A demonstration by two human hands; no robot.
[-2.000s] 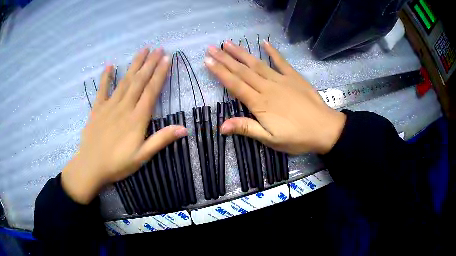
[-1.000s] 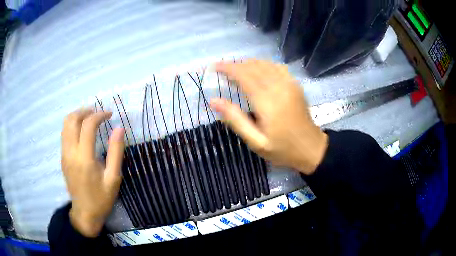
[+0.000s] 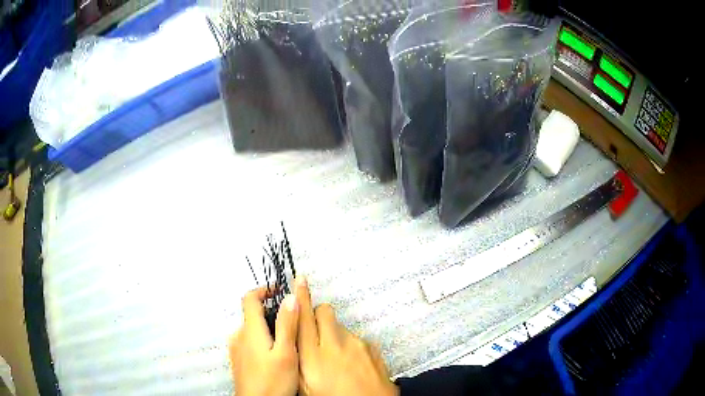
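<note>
A bundle of black tube parts [image 3: 272, 315] is gathered upright between my two hands near the bench's front edge. Thin dark wire leads [image 3: 274, 263] stick up and fan out from its top. My left hand [image 3: 265, 352] is closed around the bundle from the left. My right hand [image 3: 336, 352] is pressed against it from the right, fingers together and pointing up. The lower part of the bundle is hidden by the hands and the picture's bottom edge.
Several filled zip-lock bags [image 3: 495, 128] stand at the back. A blue tray [image 3: 139, 124] with empty bags [image 3: 85, 89] is back left. At right are a steel ruler [image 3: 518, 251] with a red piece [image 3: 623, 195], a white block [image 3: 556, 143], a scale [image 3: 611, 73] and a blue bin [image 3: 560, 360].
The tubes lay side by side in a row under my hands; now they are gathered into a bundle between them. The hands have come together. The view has shifted, showing more of the bench's back.
</note>
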